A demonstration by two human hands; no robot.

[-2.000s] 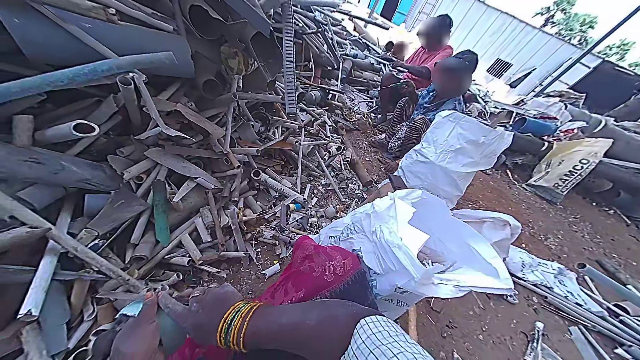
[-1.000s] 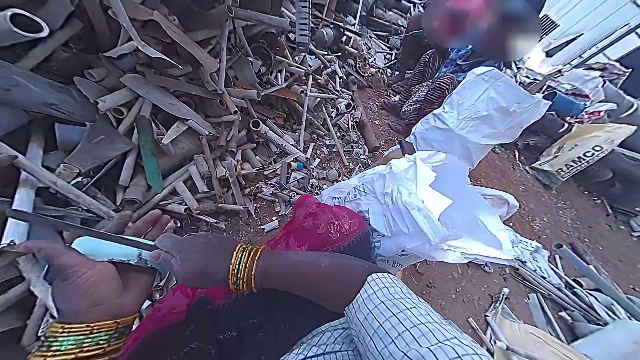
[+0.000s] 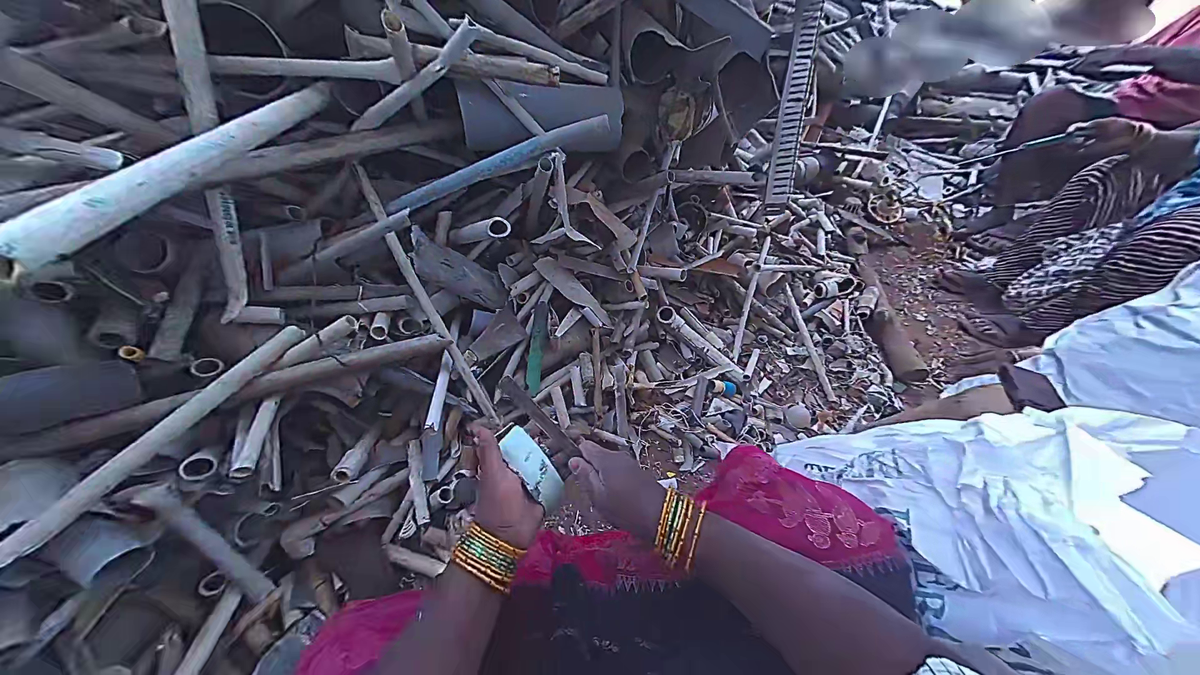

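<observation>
My left hand [image 3: 506,492] holds a short pale piece of plastic pipe [image 3: 531,466], its fingers and thumb around the lower and left side. To the right of it, my right hand [image 3: 614,483] grips a long, flat dark blade [image 3: 538,415] that slants up and left past the pipe piece. Whether blade and piece touch cannot be told. Both hands are above my lap, in front of the heap of scrap pipes [image 3: 450,262]. Bangles circle both wrists. The blade's handle is hidden in my right fist.
Long pipes [image 3: 169,178] jut from the heap at the left. White woven sacks [image 3: 1012,506] with printing lie beside my right arm. At the upper right another person sits, in striped cloth [image 3: 1078,262], a hand [image 3: 1116,139] holding a thin tool. A brown pipe [image 3: 895,347] lies on the soil.
The view has swung left towards the heap. One second ago the pale piece lay across my open left palm; now it stands tilted, with my left fingers closed around it. The blade remains in my right hand.
</observation>
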